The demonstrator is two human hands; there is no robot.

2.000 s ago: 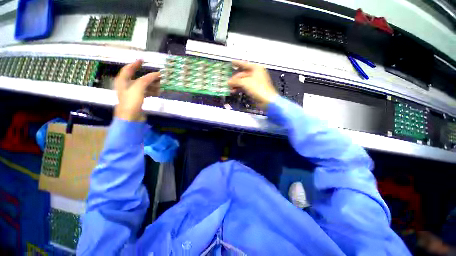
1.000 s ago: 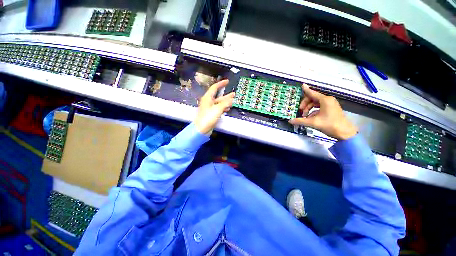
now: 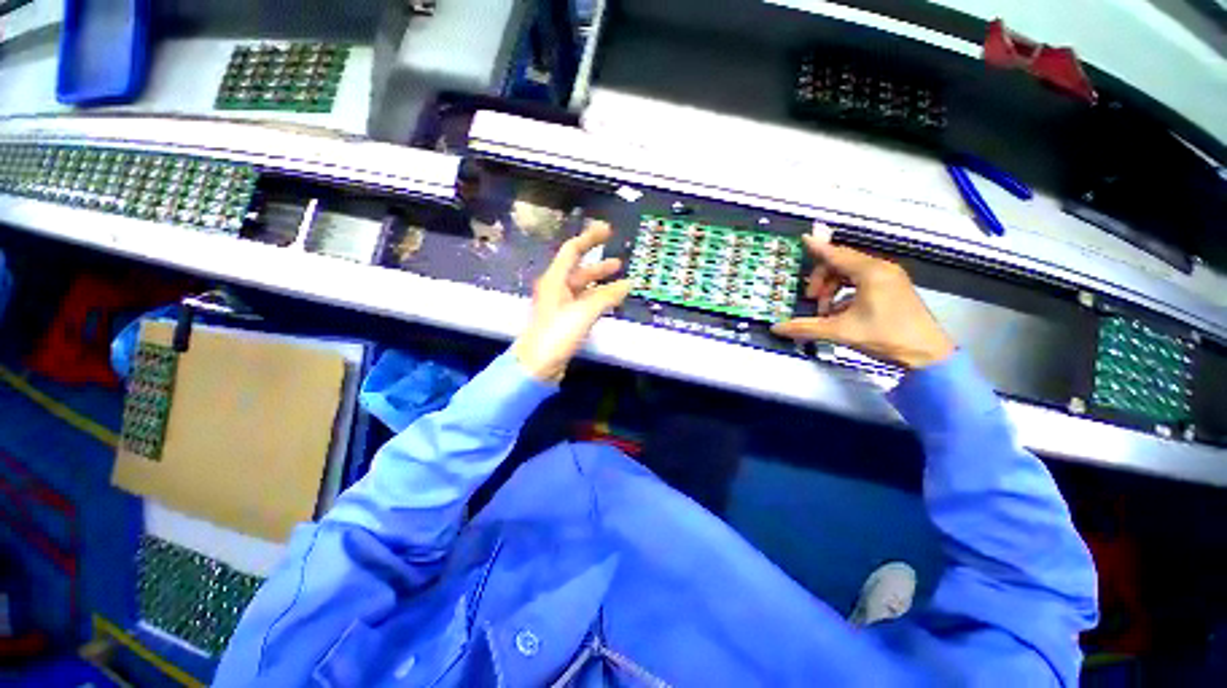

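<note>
A green PCB panel (image 3: 716, 269) with rows of small brown and pale parts lies in a black pallet (image 3: 693, 327) on the conveyor, in front of me. My left hand (image 3: 575, 298) is at the panel's left edge, fingers apart, thumb near its lower left corner. My right hand (image 3: 868, 303) is at the right edge, with thumb and fingers at the pallet's right end. The fingertips are at the edges; whether they grip or only touch cannot be told.
Another pallet with a green panel (image 3: 1144, 366) lies right on the conveyor. A long panel row (image 3: 128, 182) is at left. Blue-handled cutters (image 3: 978, 199), a spare pallet (image 3: 872, 97) and a blue bin (image 3: 105, 51) are on the ledge. A cardboard sheet (image 3: 249, 423) is low left.
The panel was held in the air between both hands two seconds ago, further left. It moved right and down into the black pallet. Over the last second the hands have barely moved.
</note>
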